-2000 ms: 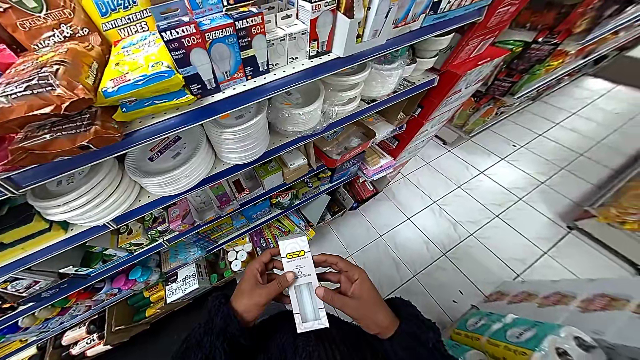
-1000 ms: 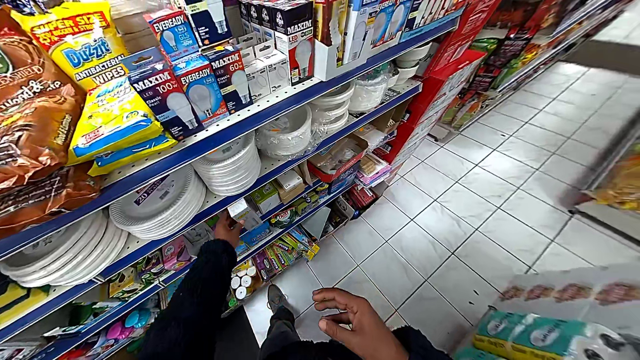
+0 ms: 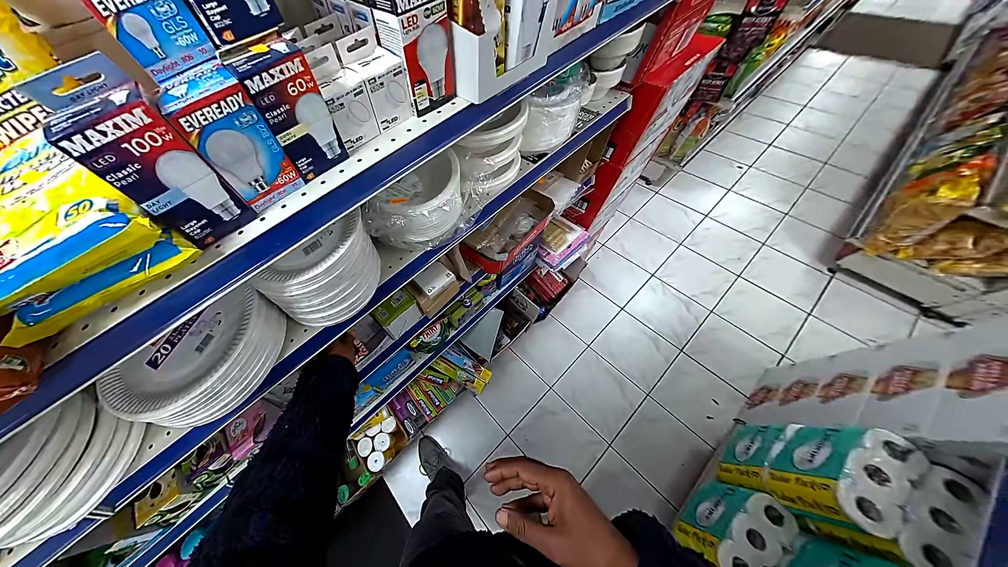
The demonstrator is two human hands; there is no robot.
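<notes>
My left hand [image 3: 343, 346] reaches into the shelf below the stacked foam plates [image 3: 315, 272], mostly hidden by the dark sleeve and the shelf edge, so its hold cannot be told. Close to it stand a green and white box [image 3: 396, 312] and a white box in a brown carton [image 3: 434, 280]. My right hand [image 3: 547, 504] is held over the tiled floor at the lower middle, its fingers curled and apart with nothing between them.
Light bulb boxes [image 3: 256, 142] and wipes packs [image 3: 71, 228] line the upper shelf. Wrapped bowls [image 3: 417, 201] sit below. Toilet roll packs [image 3: 819, 472] are at lower right. My shoe [image 3: 431, 457] is on the floor tiles [image 3: 646, 354].
Two seconds ago both hands held a white box with a clear window in front of me. The left hand has since gone into the shelf at the left; the right hand has let go of the box.
</notes>
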